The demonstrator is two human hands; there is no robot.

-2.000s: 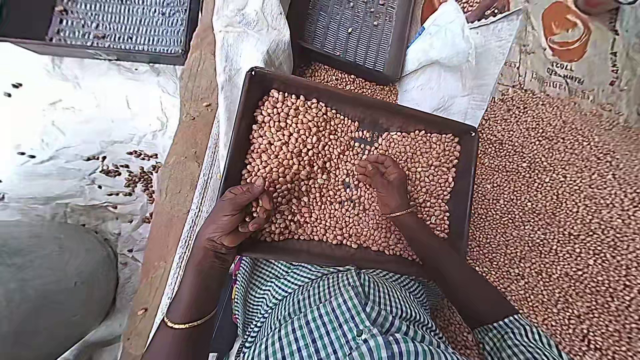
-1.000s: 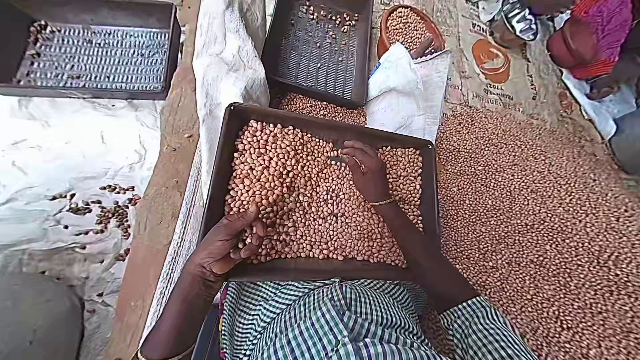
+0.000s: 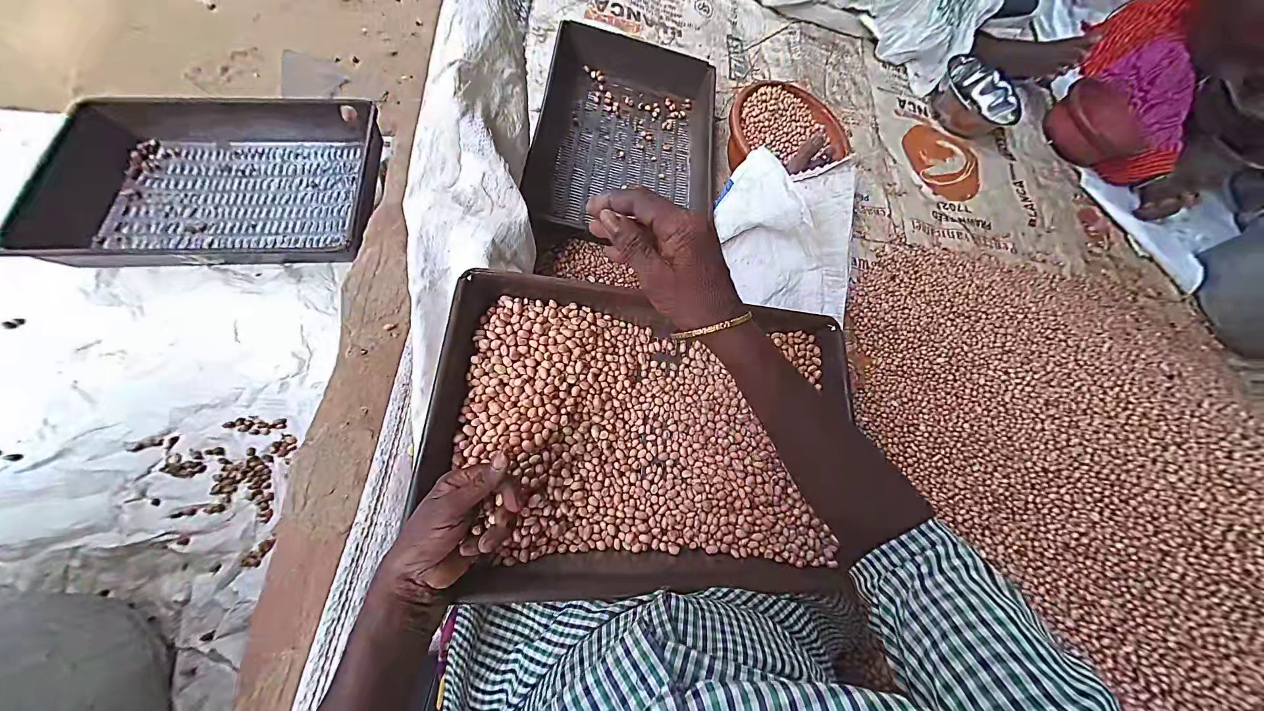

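A dark rectangular tray point(image 3: 652, 583) of shelled peanuts point(image 3: 632, 444) rests on my lap. My left hand point(image 3: 459, 533) is at its left side with the fingers curled among the peanuts; whether it grips any is hard to tell. Above the tray's far rim, my right hand point(image 3: 667, 252) is raised with thumb and fingertips pinched together, near the close end of a second dark tray point(image 3: 617, 128). Anything between those fingertips is too small to make out. That second tray has a slotted bottom and a few scattered peanuts in it.
Another slotted tray point(image 3: 237, 197) stands at the far left. Dark discarded kernels point(image 3: 242, 474) lie on a white sheet point(image 3: 168, 365). A reddish bowl of peanuts point(image 3: 790, 123) is beside a white sack point(image 3: 790, 227). A large peanut heap point(image 3: 1047, 444) spreads at right; another person point(image 3: 1136, 109) sits upper right.
My right hand has moved from over the peanuts to beyond the tray's far rim, towards the slotted tray. My left hand stays at the tray's left side. The view has shifted.
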